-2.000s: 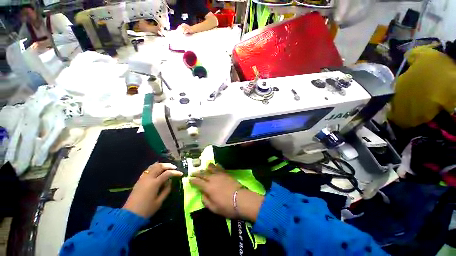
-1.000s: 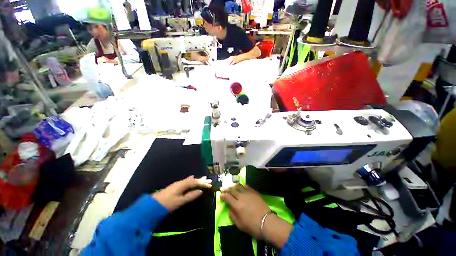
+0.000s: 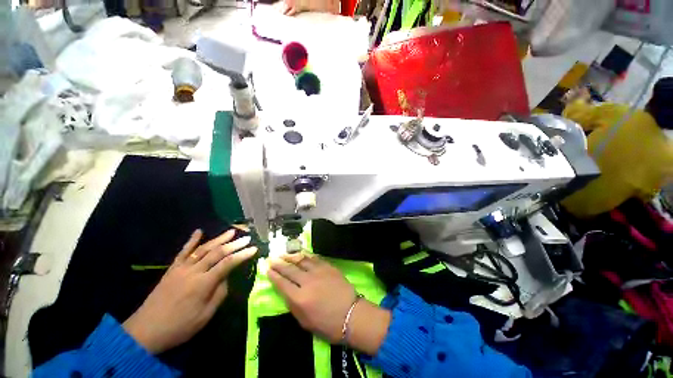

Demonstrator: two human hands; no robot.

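Observation:
The white sewing machine with a green left end stands in front of me, its presser foot lit by a lamp. A black panel with a short neon slit lies left of the needle. A neon panel with black blocks lies at and below the foot. My left hand lies flat on the black panel, fingertips just left of the foot. My right hand presses on the neon panel just right of and below the foot, fingers together. The needle tip cannot be made out.
A red folder and red and green spools are behind the machine. Black-handled scissors and a grey tray are at right. White fabric is heaped at back left. Dark, pink and yellow garments lie at right.
The camera view has shifted and tilted down since one second ago. My left hand now lies flatter, with fingers more spread on the black panel. My right hand stays on the neon panel beside the foot.

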